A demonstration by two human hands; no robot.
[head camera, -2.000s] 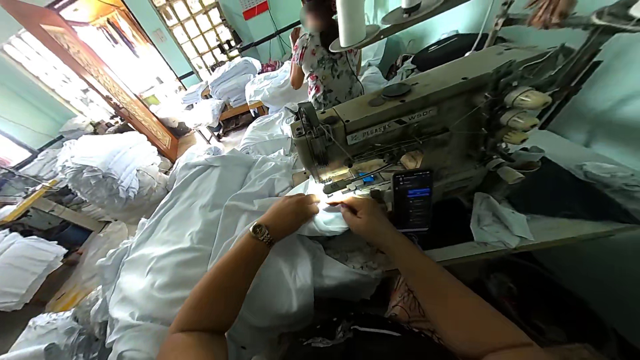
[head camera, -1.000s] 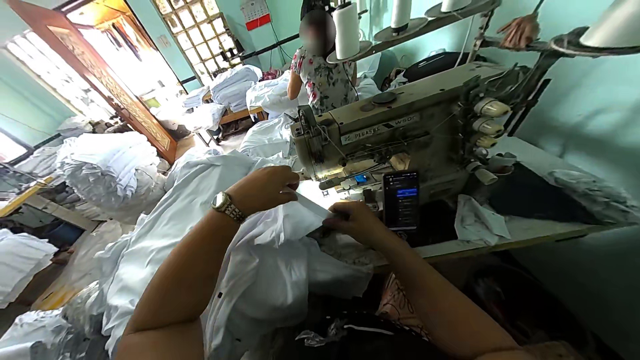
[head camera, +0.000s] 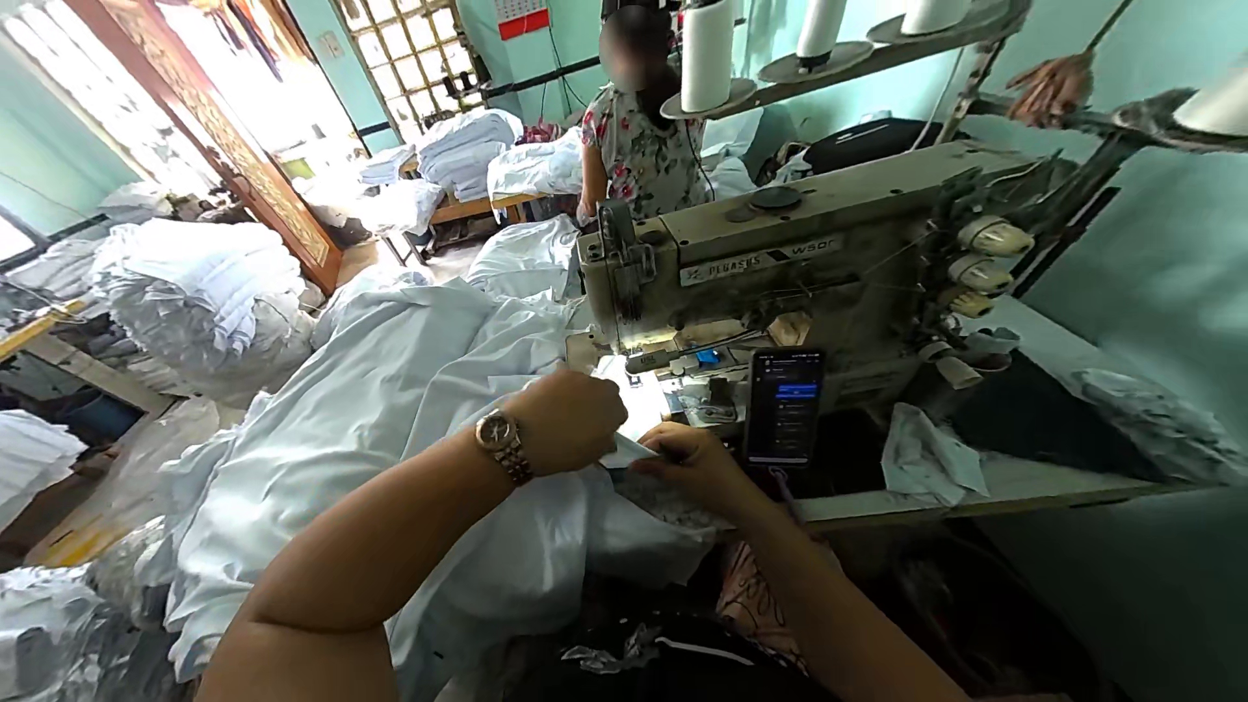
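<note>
My left hand [head camera: 565,419], with a metal wristwatch [head camera: 500,441] on its wrist, is closed on white fabric [head camera: 390,380] just in front of the sewing area. To its right, my right hand [head camera: 692,463] pinches a folded edge of the same fabric between thumb and fingers. Beyond both hands stands a Pegasus industrial sewing machine [head camera: 751,253], its lit needle area close to my left hand. The fabric spreads across the table to the left and hangs down toward my lap. What my left fingertips grip is hidden behind the hand.
A smartphone [head camera: 783,408] leans upright against the machine. A white cloth scrap [head camera: 931,456] lies at the table's right edge. Thread cones [head camera: 706,58] stand on the rack above. Another person [head camera: 643,146] is behind the machine. A bundle of white fabric [head camera: 210,302] is at left.
My left hand has come down from its raised place a second ago and is now nearer my right hand. My right hand keeps its pinch on the fabric edge.
</note>
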